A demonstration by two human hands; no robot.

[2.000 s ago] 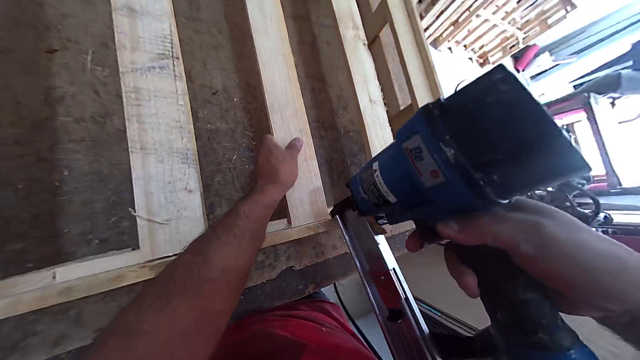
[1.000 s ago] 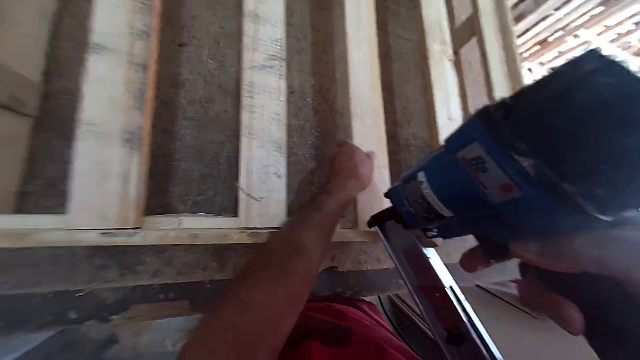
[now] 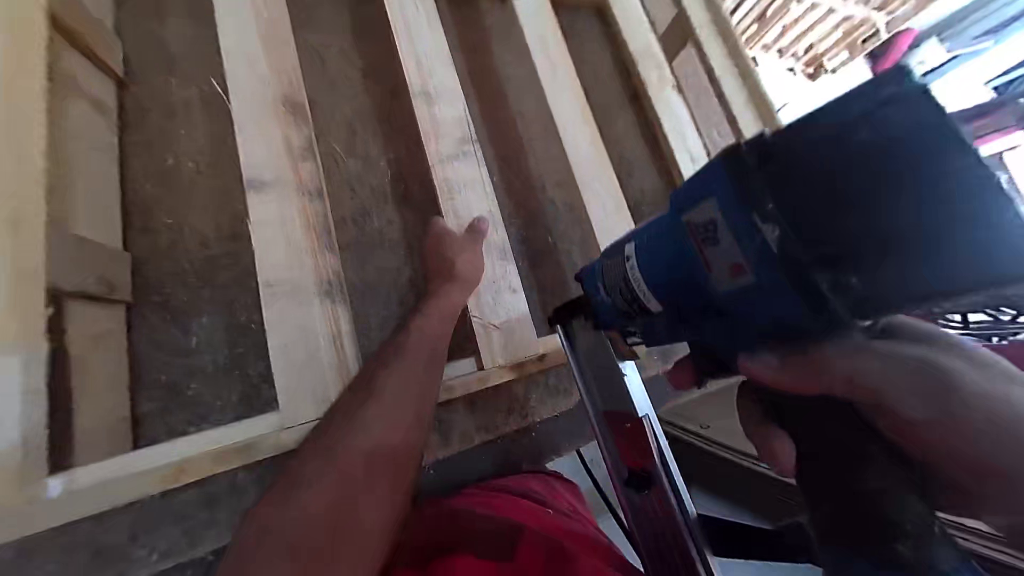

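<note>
My right hand (image 3: 864, 400) grips the black handle of a blue and black pneumatic nail gun (image 3: 680, 264), with a finger by its trigger. The nail gun's nose is close to the near wooden rail (image 3: 500, 376), right of the end of a wooden slat (image 3: 460, 168); whether it touches wood I cannot tell. A long metal magazine (image 3: 616, 448) slopes down from the nose. My left hand (image 3: 456, 260) grips the left edge of that slat, thumb on top, a little above its near end. A wider slat (image 3: 280, 208) lies to the left, its end on the rail.
More slats (image 3: 576, 120) run away to the right over a worn, dark board surface (image 3: 360, 152). At the far left are a frame board (image 3: 24, 240) and small wooden blocks (image 3: 88, 268). A dark hose or cord (image 3: 600, 488) hangs below. Stacked wood (image 3: 824, 32) stands at the upper right.
The view has shifted along the frame. Between one second ago and now, my left hand has moved left to another slat, and the nail gun has moved left along the rail with it.
</note>
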